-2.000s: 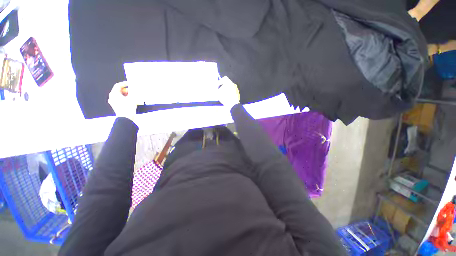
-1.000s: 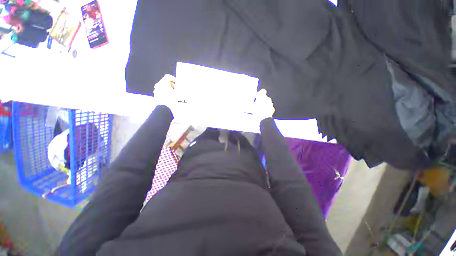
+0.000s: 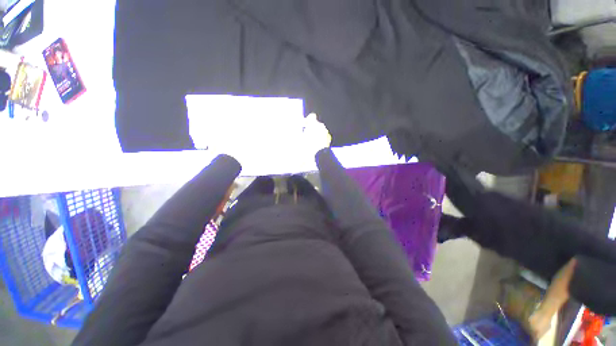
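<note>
A large black cloth (image 3: pixel 270 47) lies on the white table (image 3: pixel 54 159). A plain white card (image 3: pixel 246 121) lies over its near edge. My right hand (image 3: pixel 317 134) grips the card's right edge. My left sleeve ends below the card's lower edge. My left hand (image 3: pixel 226 150) is washed out against the white card and table, so its fingers and grip cannot be made out.
A smartphone (image 3: pixel 65 70), a tan-yellow item (image 3: pixel 27 85) and a dark case (image 3: pixel 23 26) lie at the left. A purple bag (image 3: pixel 398 209) hangs below the table edge. A blue crate (image 3: pixel 74 250) stands lower left. Another person's dark-clothed limb (image 3: pixel 533 236) reaches in from the right.
My left hand has left the card's left edge and moved inward to its lower edge. My right hand stays at the right edge. Another person's dark-clothed limb has appeared at the right.
</note>
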